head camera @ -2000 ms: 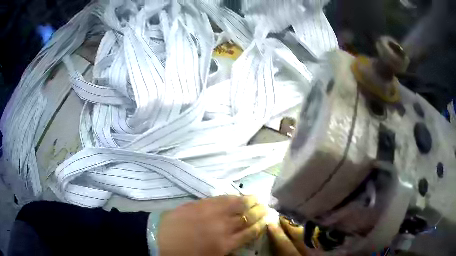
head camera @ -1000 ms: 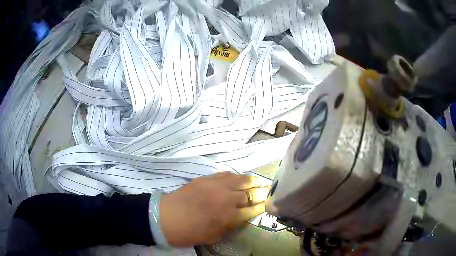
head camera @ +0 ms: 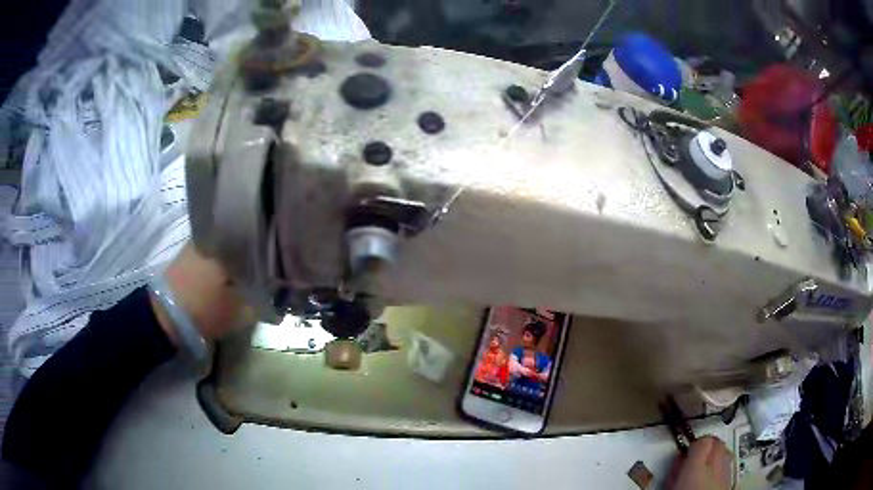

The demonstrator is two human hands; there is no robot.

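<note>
My left hand is at the left, beside the sewing machine head. Its fingers are blurred and partly hidden behind the head, so I cannot tell what they hold. White pinstriped fabric strips lie in a heap beyond this hand. The needle plate is lit under the head. My right hand is cut off by the bottom edge at the right. Its fingertips are at the lower end of dark, narrow thread snips; whether they grip them is unclear.
A smartphone with a lit picture lies on the tan machine bed. A small brown knob is near the needle area. A blue-and-white object and a blurred red object are behind the machine arm.
The view has swung right, bringing the machine arm and phone into sight. My left hand has left the lit needle area. My right hand now shows at the lower right by the snips.
</note>
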